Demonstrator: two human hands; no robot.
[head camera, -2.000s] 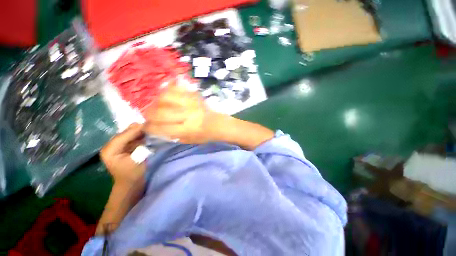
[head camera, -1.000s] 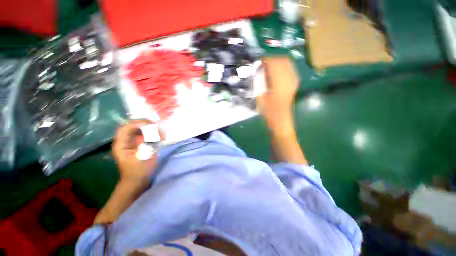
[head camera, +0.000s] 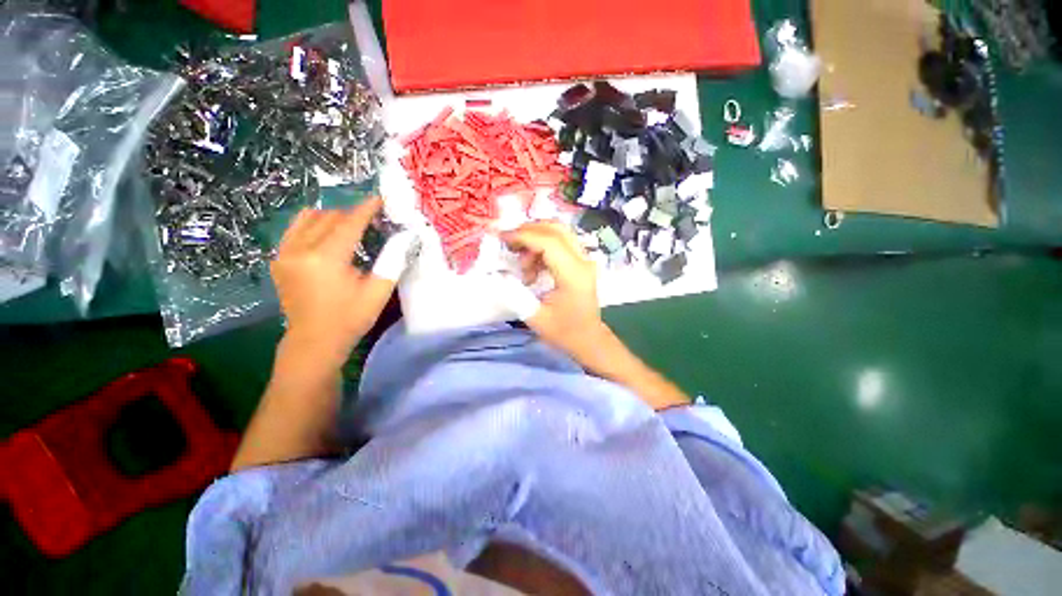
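Note:
Red strips (head camera: 472, 169) lie piled on a white board (head camera: 658, 283). Black, grey and pale square plates (head camera: 635, 175) lie loose to their right. Shiny metal pieces (head camera: 221, 175) lie on a clear bag at the left. My left hand (head camera: 330, 274) is at the board's left edge beside the metal pieces, thumb and fingers apart around a dark, unclear patch. My right hand (head camera: 561, 277) is at the front of the red strips with bent fingers. White coverings show on both thumbs and a right fingertip. Blur and glare hide whether either hand holds a part.
A red tray (head camera: 571, 41) is behind the board. A cardboard sheet (head camera: 903, 140) with dark parts lies at the right, with small rings and clear scraps beside it. A crinkled clear bag (head camera: 111, 105) is at far left. A red stool (head camera: 70, 460) stands lower left.
My right hand has moved left from the right side of the plates to the front of the red strips. My left hand has moved up towards the metal pieces. The view has shifted.

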